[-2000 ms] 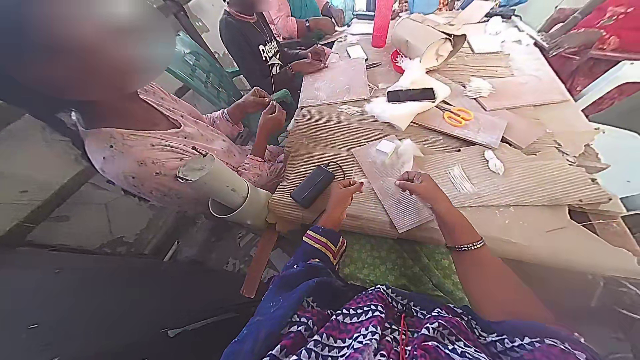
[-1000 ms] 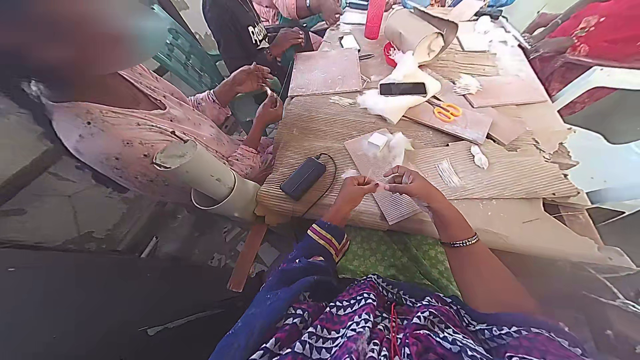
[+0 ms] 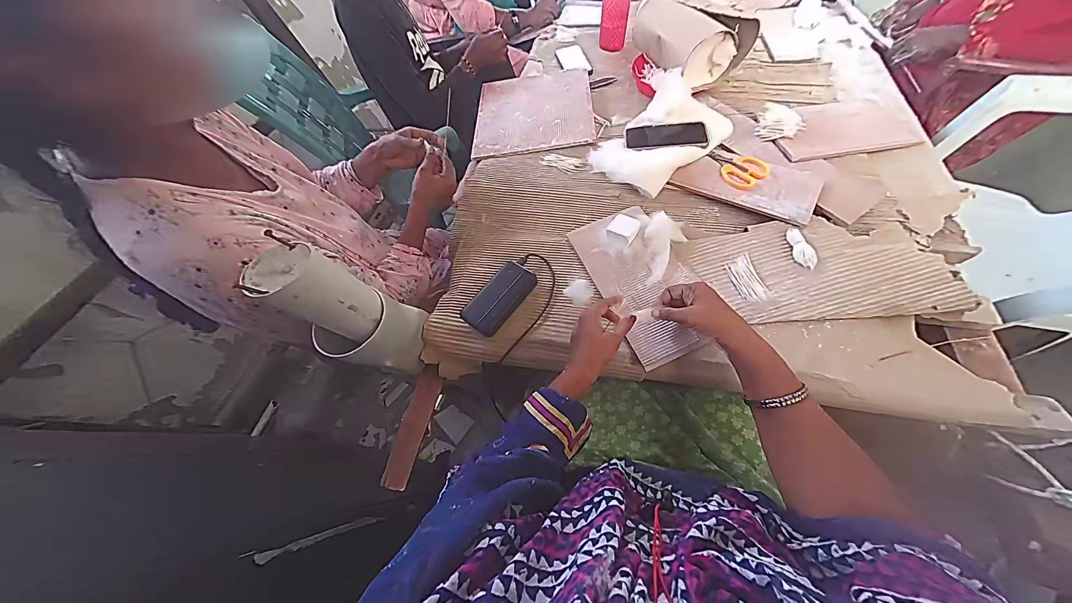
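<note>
My left hand (image 3: 600, 337) has its thumb and fingertips pinched on a small wisp of white cotton. Just to its right, my right hand (image 3: 687, 310) pinches something tiny and pale, too small to make out. Both hands are over the near part of a ridged board (image 3: 657, 339), on which lie a small white block (image 3: 622, 229) and a tuft of cotton wool (image 3: 662, 243). A loose cotton puff (image 3: 578, 291) rests left of the board. Thin white cotton wicks (image 3: 745, 278) and a tied white bundle (image 3: 801, 249) lie to the right.
A black power bank (image 3: 499, 298) with a cable sits left of my hands. Farther back are a phone (image 3: 667, 136) on cotton, orange-handled scissors (image 3: 744, 170) and more boards (image 3: 534, 115). A co-worker's hands (image 3: 419, 167) are at the left edge. A cardboard tube (image 3: 318, 293) stands at the near left corner.
My hands were together one second ago and are now a little apart. The loose cotton puff left of the board shows plainly now.
</note>
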